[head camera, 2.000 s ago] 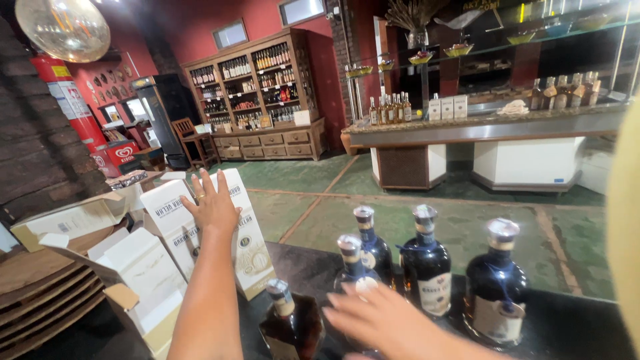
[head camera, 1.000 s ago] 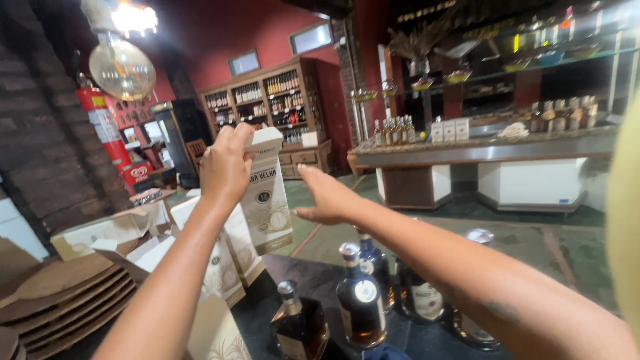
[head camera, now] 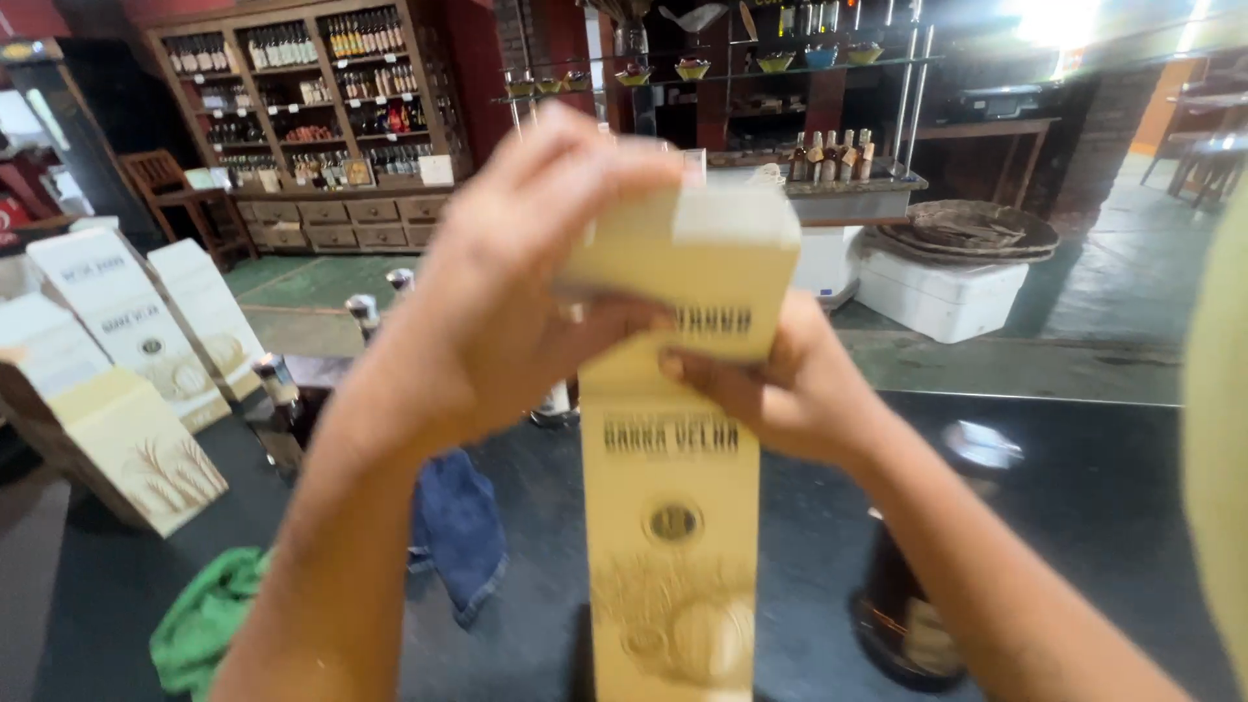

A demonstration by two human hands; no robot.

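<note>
A tall cream cardboard bottle box (head camera: pixel 673 546) stands upright on the black tabletop in front of me, its upper part raised and blurred. My left hand (head camera: pixel 536 263) grips the top from the left, fingers over the upper edge and thumb on the front. On the right side, my right hand (head camera: pixel 780 380) holds the box just below the top, its thumb across the front. Beside my right forearm stands a dark glass bottle (head camera: pixel 912 604) with a silvery cap. Another dark bottle (head camera: pixel 283 409) is left of my left forearm, with more bottles partly hidden behind that arm.
Several cream boxes (head camera: pixel 136 322) stand at the left. A green cloth (head camera: pixel 210 619) and a blue cloth (head camera: pixel 458 536) lie on the black table (head camera: pixel 1072 487). Beyond it are a white foam box (head camera: pixel 941 292), a stone-topped counter and a wooden bottle shelf (head camera: pixel 292 97).
The view has swung right. My left hand has moved from the boxes at the left to the box in front of me. My right hand, apart from the boxes earlier, now holds this one too.
</note>
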